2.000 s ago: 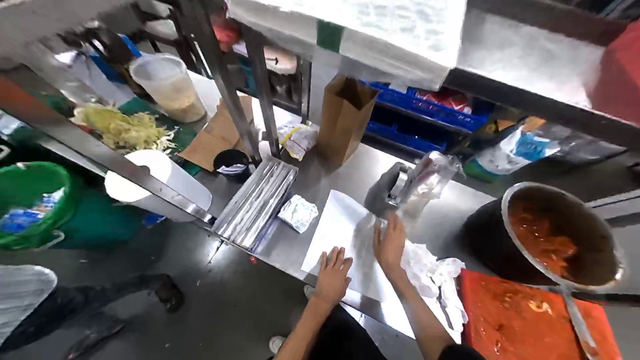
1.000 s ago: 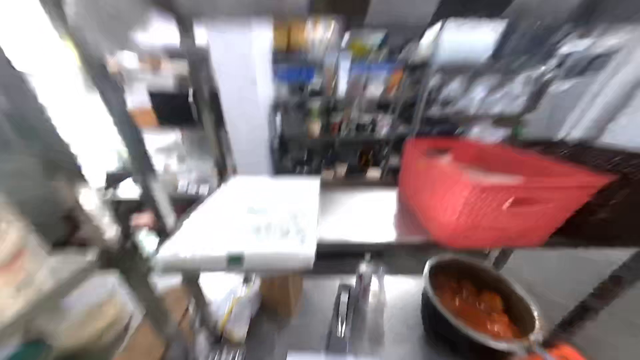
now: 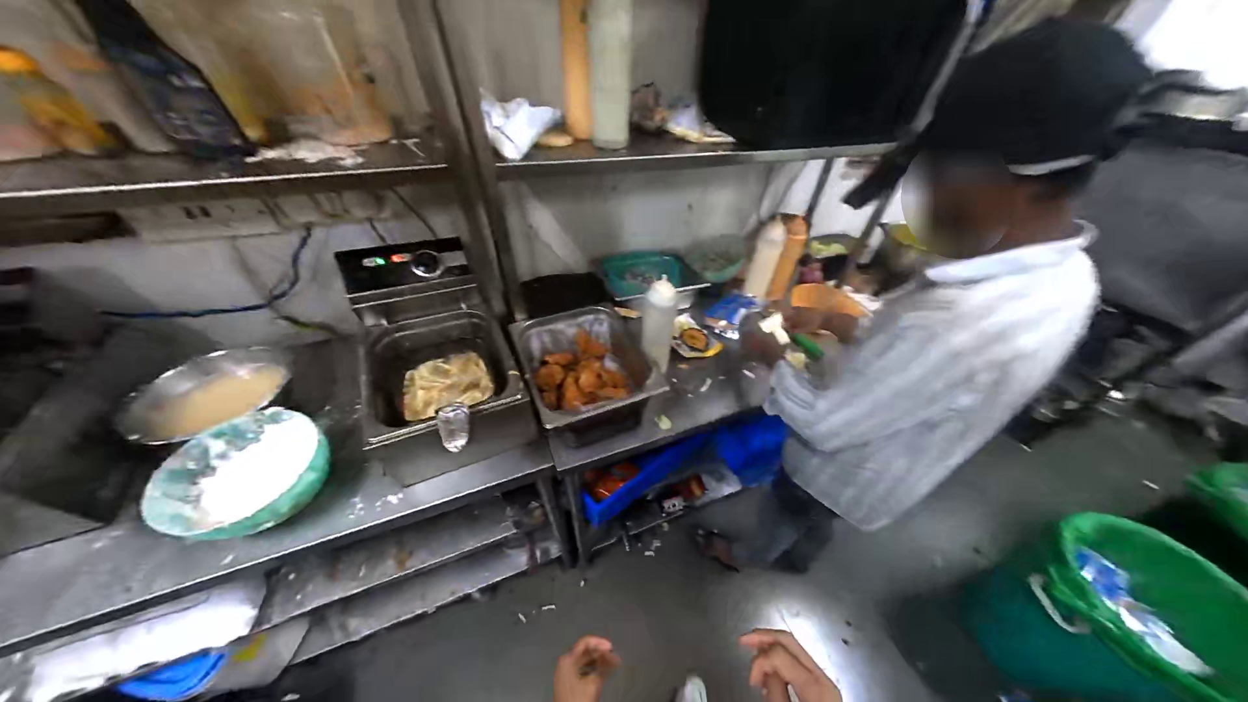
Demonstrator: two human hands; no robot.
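Note:
My left hand [image 3: 585, 668] and my right hand [image 3: 786, 665] hang low at the bottom edge, apart, over the floor; both have loosely curled fingers and touch nothing that shows. Beyond them, on a steel counter, a countertop deep fryer [image 3: 444, 341] holds a pale item [image 3: 447, 386] in its well. To its right a steel tray [image 3: 639, 392] contains browned fried pieces [image 3: 582, 375], with a white squeeze bottle [image 3: 660, 322] beside it. Left of the fryer are a green bowl of white powder [image 3: 249, 478] and a metal bowl of beige liquid [image 3: 210, 398].
A co-worker [image 3: 916, 361] stands at the counter's right part, hands near food there. A green lined bin [image 3: 1082, 595] stands on the floor at the right. Steel shelves [image 3: 673, 154] run above the counter; a blue crate [image 3: 634, 487] sits beneath it.
The view has swung from the counter with paper and a pot of red food to the fryer counter. My hands have come off the white paper, where they rested two seconds ago.

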